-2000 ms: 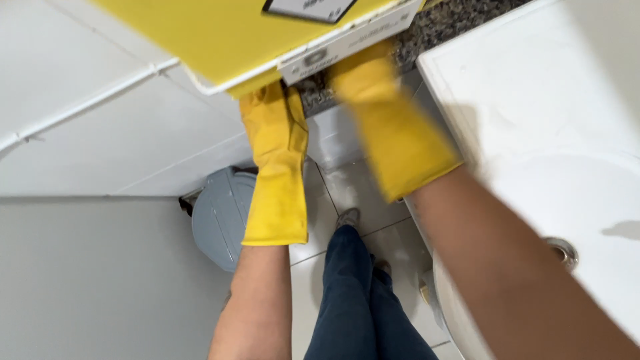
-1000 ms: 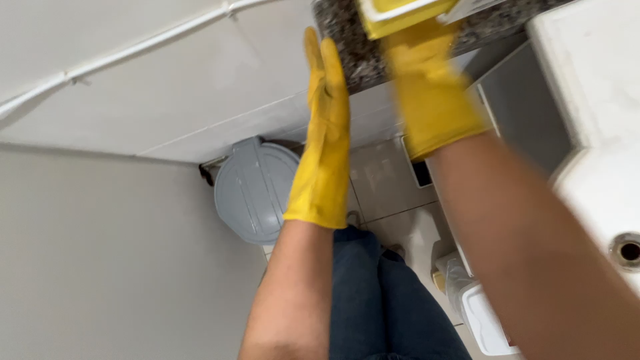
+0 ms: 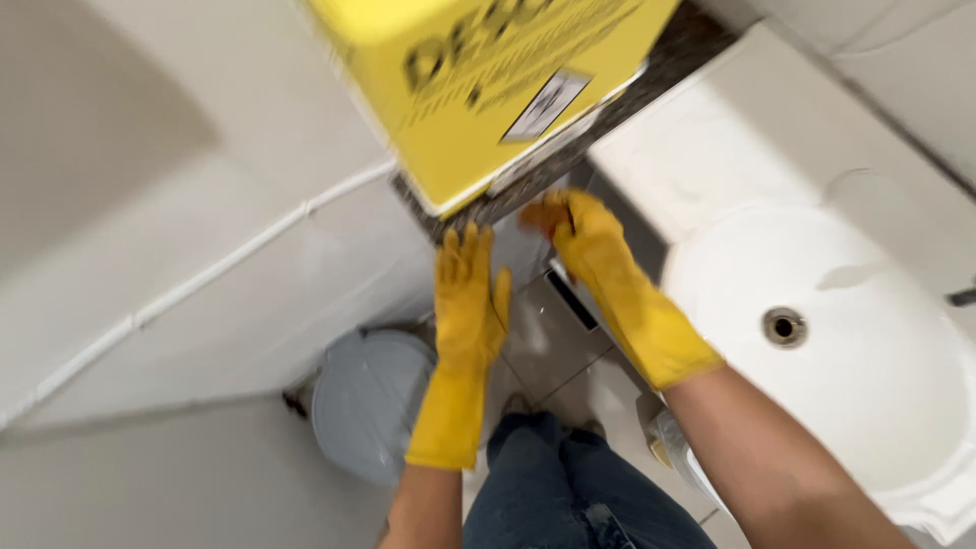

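A large yellow sharps disposal box (image 3: 488, 99) with dark writing and a hazard symbol stands on a dark granite shelf (image 3: 534, 191). My left hand (image 3: 465, 320), in a yellow rubber glove, is at the shelf's front edge, just below the box's near corner; its fingers are apart and hold nothing. To the right, my gloved right hand (image 3: 576, 221) is near the same edge with curled fingers. Something orange shows at its fingertips, blurred, so whether it is held cannot be told.
A white washbasin (image 3: 862, 366) with a metal drain fills the right side. Below on the left stands a grey lidded bin (image 3: 370, 404). A white conduit (image 3: 221, 274) runs along the left wall. A clear container with a white rim (image 3: 690, 457) is low beside the basin.
My right hand has come away from the box and back over the shelf's front edge. My left hand's fingers have spread. The view has shifted, showing more of the box and basin.
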